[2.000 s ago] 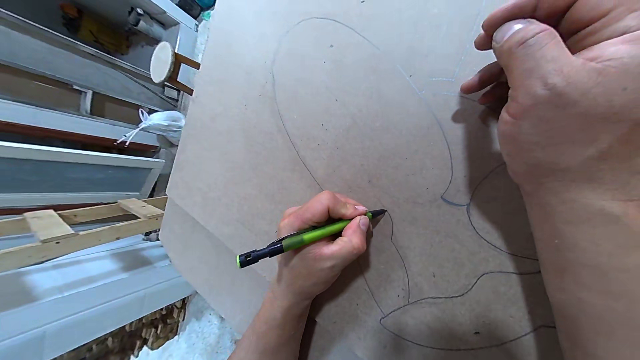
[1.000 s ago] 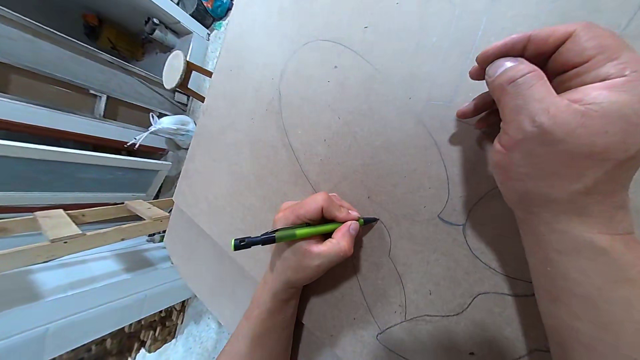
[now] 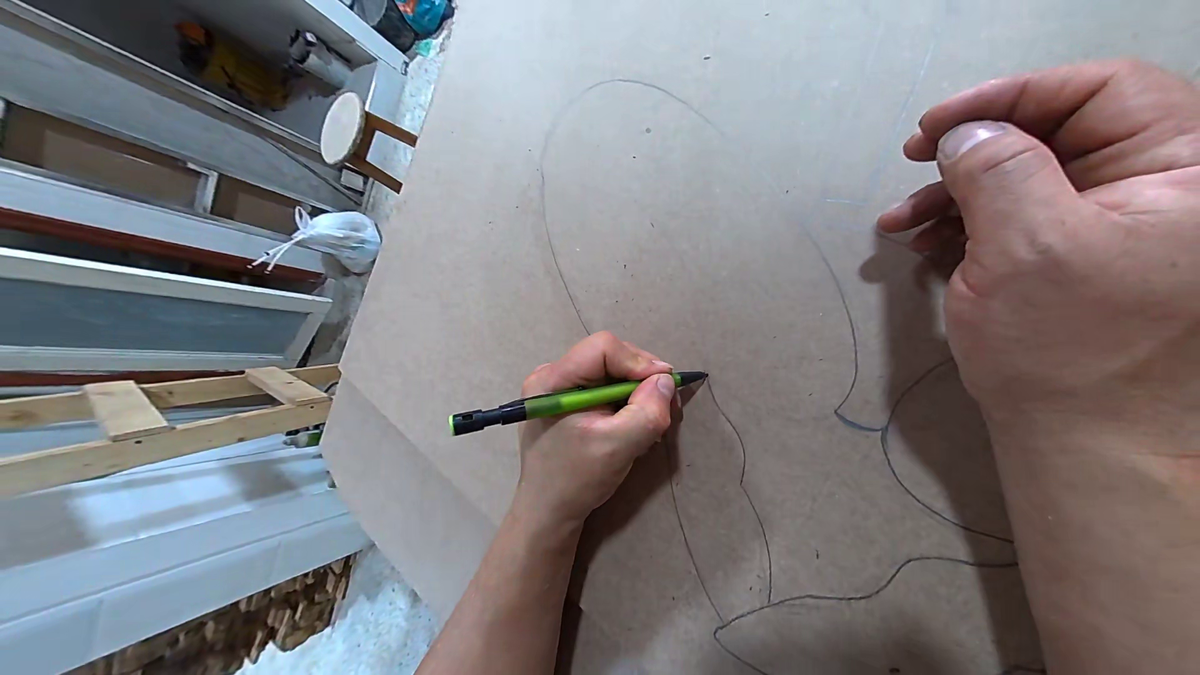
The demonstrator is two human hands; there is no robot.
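My left hand (image 3: 595, 422) grips a green and black mechanical pencil (image 3: 581, 399), its tip touching the brown board (image 3: 450, 281) at the upper end of a wavy pencil line. Curved outlines are drawn on the board: a long rounded loop above and to both sides of the pencil, part of a circle to the right, and a pointed shape at the bottom. Over the right side of the board is my right hand (image 3: 1059, 216), fingers loosely curled and thumb apart from the fingertips. Nothing shows between them, and its shadow falls on the board.
Left of the board are a wooden ladder-like frame (image 3: 216, 445), a tied white plastic bag (image 3: 342, 239), a small round stool (image 3: 343, 128) and white-framed panels (image 3: 141, 305). A yellow object (image 3: 246, 80) lies in a recess at the upper left.
The pencil tip has shifted slightly upward along the wavy line, whose upper end now reaches a little further. The right hand stays loosely curled over the board.
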